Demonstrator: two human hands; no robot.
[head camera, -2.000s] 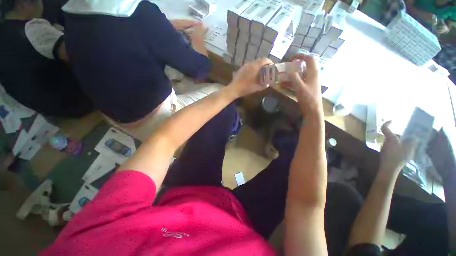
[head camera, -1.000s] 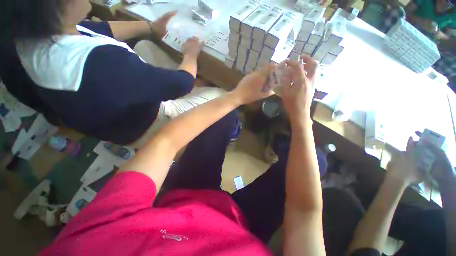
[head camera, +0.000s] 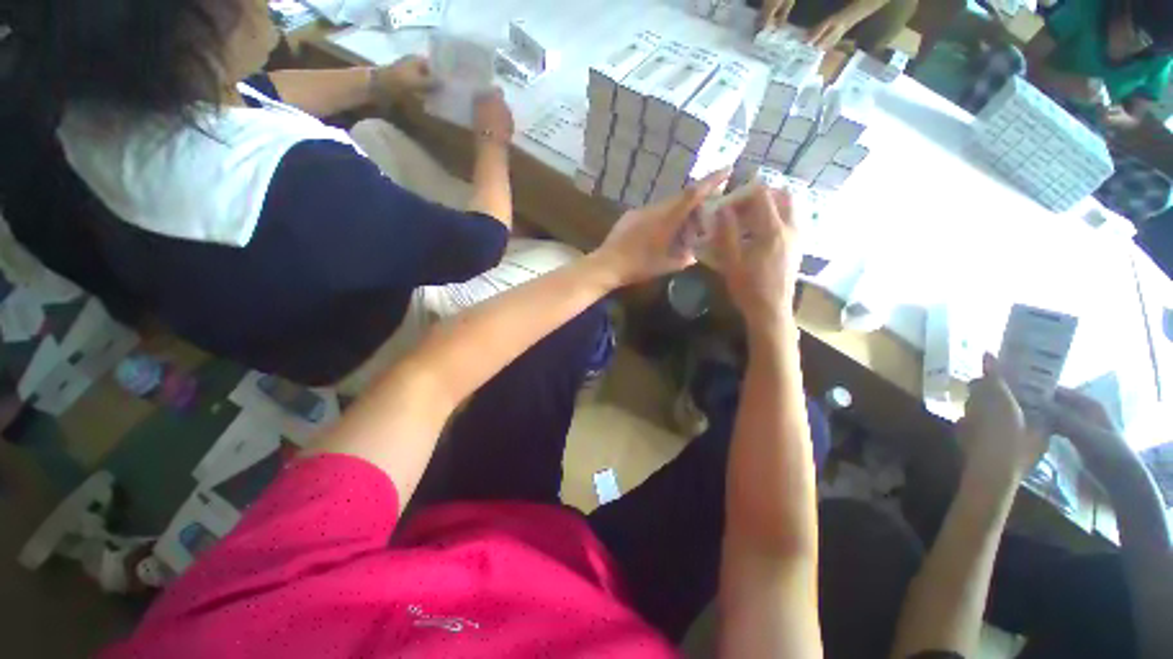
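A small folding carton (head camera: 705, 229) is held between my two hands above the table's edge, largely hidden by my fingers. My left hand (head camera: 654, 234) grips its left side. My right hand (head camera: 756, 240) is closed around its right side, with the fingers bent over the top. Whether the carton's end is open or closed cannot be told. Stacked cartons (head camera: 659, 122) stand in rows on the white table just beyond my hands, and more stacked cartons (head camera: 810, 129) stand to their right.
A seated person (head camera: 296, 219) on the left holds a pale sheet (head camera: 461, 77). A neighbour's hands on the right hold a printed white card (head camera: 1036, 348). A long white carton (head camera: 938, 350) lies near the table edge. A bundled block of cartons (head camera: 1045, 142) stands far right.
My right hand has closed in over the carton, which now shows less. The left neighbour has turned towards the table and lifted a sheet. The right neighbour's card is held more upright.
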